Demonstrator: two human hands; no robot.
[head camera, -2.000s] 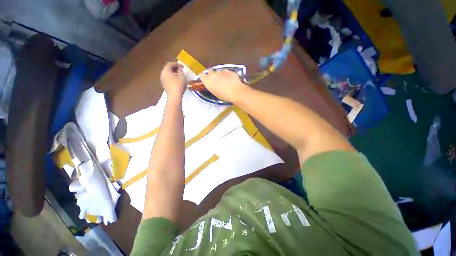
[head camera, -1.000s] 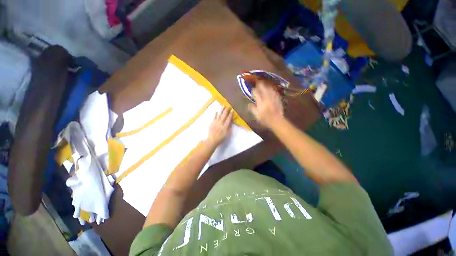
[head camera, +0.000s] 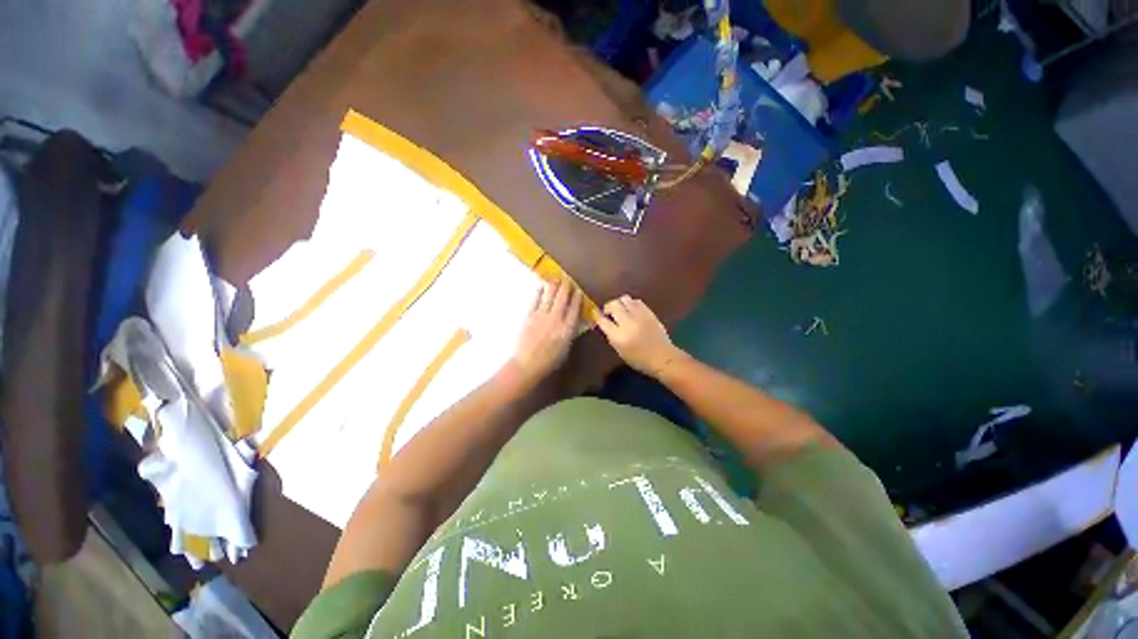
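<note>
The garment panel (head camera: 374, 312) lies white side up on the brown pressing table (head camera: 437, 56), with narrow mustard strips across it. A mustard folded edge (head camera: 468, 194) runs along its far right side. My left hand (head camera: 549, 327) rests flat on the panel beside the near end of this edge. My right hand (head camera: 634, 335) pinches the edge's near corner, close to my left fingertips. The iron (head camera: 597, 177), with its orange-brown handle, stands on the table beyond the panel, with no hand on it.
Crumpled white and mustard panels (head camera: 194, 424) lie at the table's left. A long brown padded arm (head camera: 48, 337) is at the far left. The hose (head camera: 724, 94) hangs by the iron. A blue bin (head camera: 786, 137) and offcuts (head camera: 817, 225) are beyond the table's right edge.
My right hand has let go of the iron and moved to the panel's near corner. My left hand has moved from the edge's far end to near this corner.
</note>
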